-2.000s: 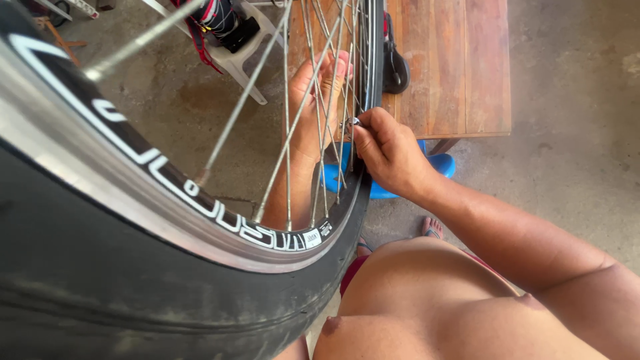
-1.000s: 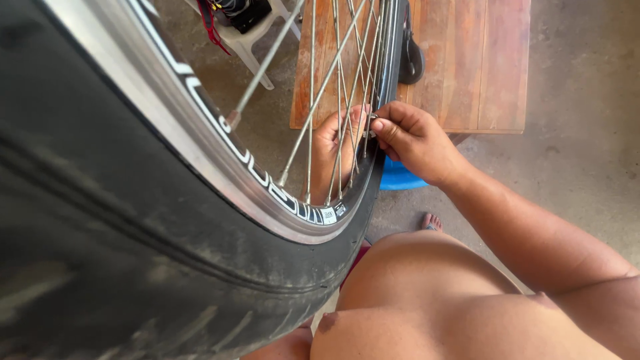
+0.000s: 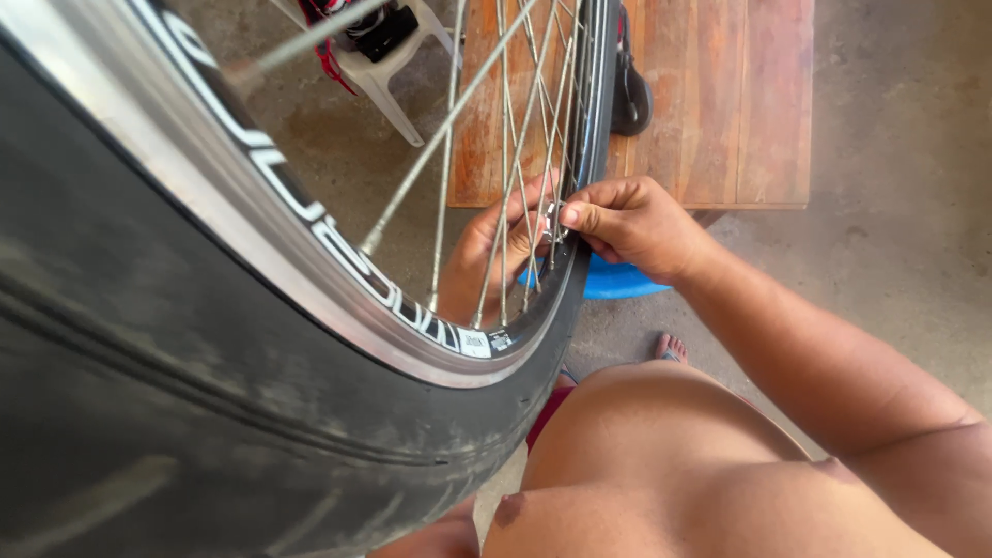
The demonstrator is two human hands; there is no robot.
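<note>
A bicycle wheel with a black tyre (image 3: 232,418), a silver and black rim (image 3: 364,298) and metal spokes (image 3: 446,124) stands upright across the left and middle. My right hand (image 3: 639,225) is at the rim's far right side, thumb and fingertips pinching a small notched metal spoke wrench (image 3: 553,222) among the spokes. Behind the spokes, my left hand (image 3: 496,244) has its thumb and fingers curled close beside the wrench. Spokes partly cover the left hand, so whether it grips the wrench too is unclear.
A wooden table (image 3: 713,101) lies beyond the wheel, with a black shoe-like item (image 3: 632,97) near the tyre. A white plastic chair (image 3: 387,85) holds black and red items. A blue plastic seat (image 3: 620,280) sits below my right hand.
Both hands stay near the same part of the rim. The left hand's raised, spread fingers have come down and curled in by the wrench. The view has shifted somewhat.
</note>
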